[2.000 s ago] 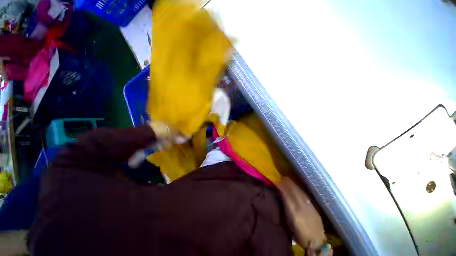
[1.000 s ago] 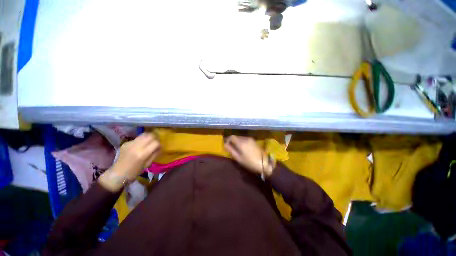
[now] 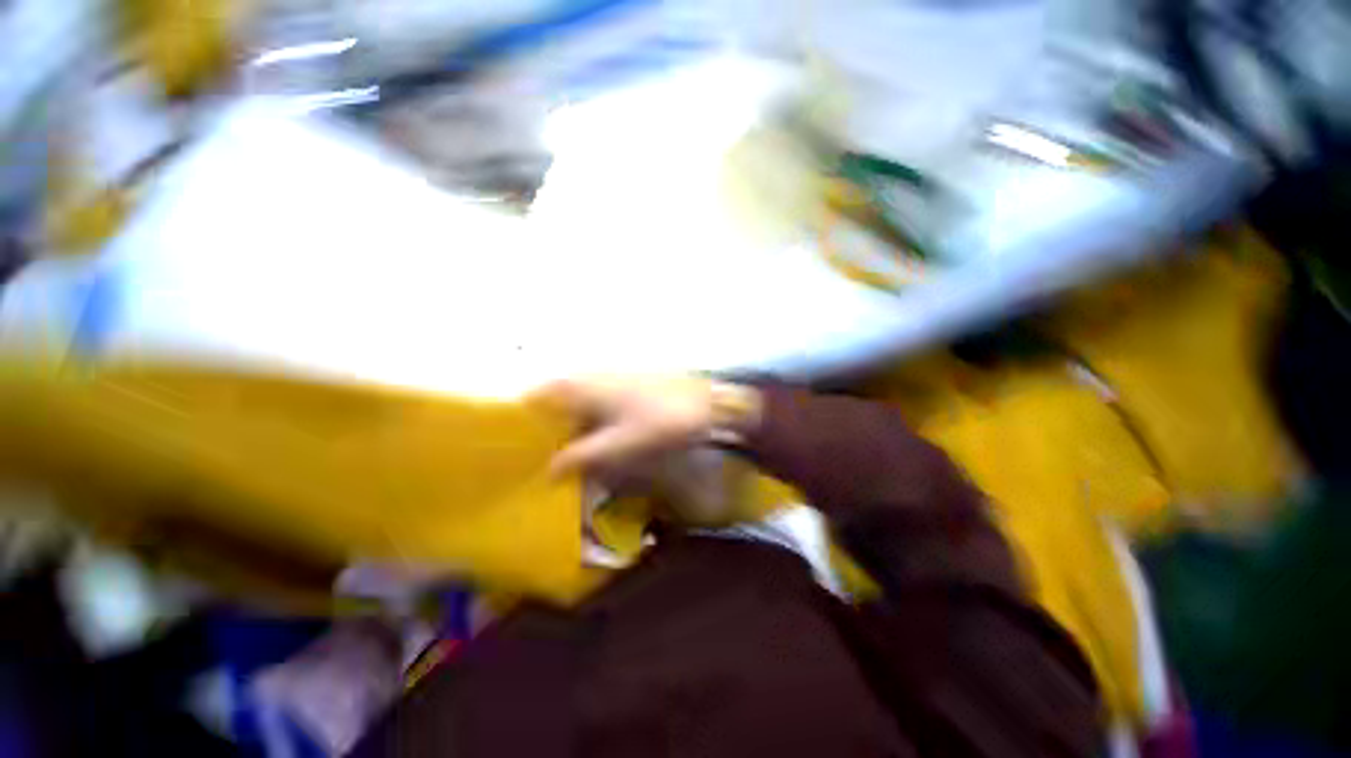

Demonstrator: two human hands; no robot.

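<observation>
The view is blurred. A large mustard-yellow garment panel (image 3: pixel 326 459) stretches from the left edge along the table's front edge to my right hand. My right hand (image 3: pixel 637 422) pinches the panel's right end, thumb below and fingers on top, with a band at the wrist. A blurred pale shape lies just under that wrist; I cannot tell what it is. I cannot make out my left hand.
The white machine table (image 3: pixel 415 296) tilts across the view. Shears (image 3: pixel 874 230) with yellow and green handles lie on it at the right. More yellow pieces (image 3: pixel 1037 459) hang below the right front edge. The blurred machine head is at the back.
The view has swung and blurred. The yellow panel now spreads out to the left instead of lying bunched between both hands at my lap. My left hand has gone from sight.
</observation>
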